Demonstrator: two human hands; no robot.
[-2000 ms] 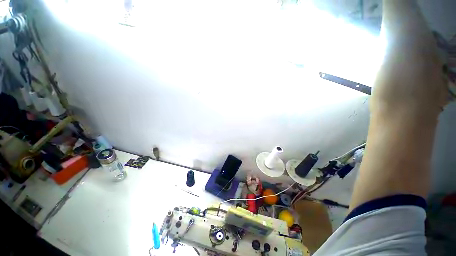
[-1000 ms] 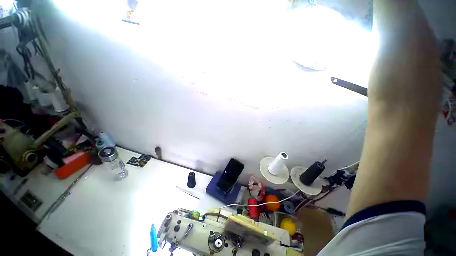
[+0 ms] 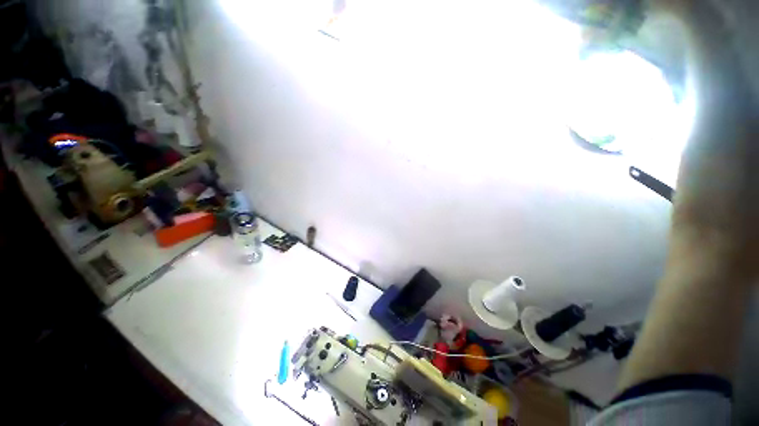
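Observation:
My right forearm, bare below a pale sleeve with a dark blue cuff, reaches up along the right side; its hand is cut off by the top edge. My left hand is out of the picture. The cream sewing machine (image 3: 379, 391) lies at the bottom centre on a white table (image 3: 208, 308). A blue tool (image 3: 284, 363) stands or lies at its left end. A white thread cone (image 3: 504, 293) and a black thread cone (image 3: 559, 323) sit on round plates behind it.
A glass jar (image 3: 246, 239), an orange-red box (image 3: 185, 229) and another machine (image 3: 100, 183) are at the left. A black phone (image 3: 415, 294) leans on a purple-blue box. A dark strip (image 3: 651, 182) shows against the white wall, which glares at the top.
The view has swung left, so the table, jar and machine sit further right. My right arm is still raised, now darker and blurred. More of the left-hand machine shows.

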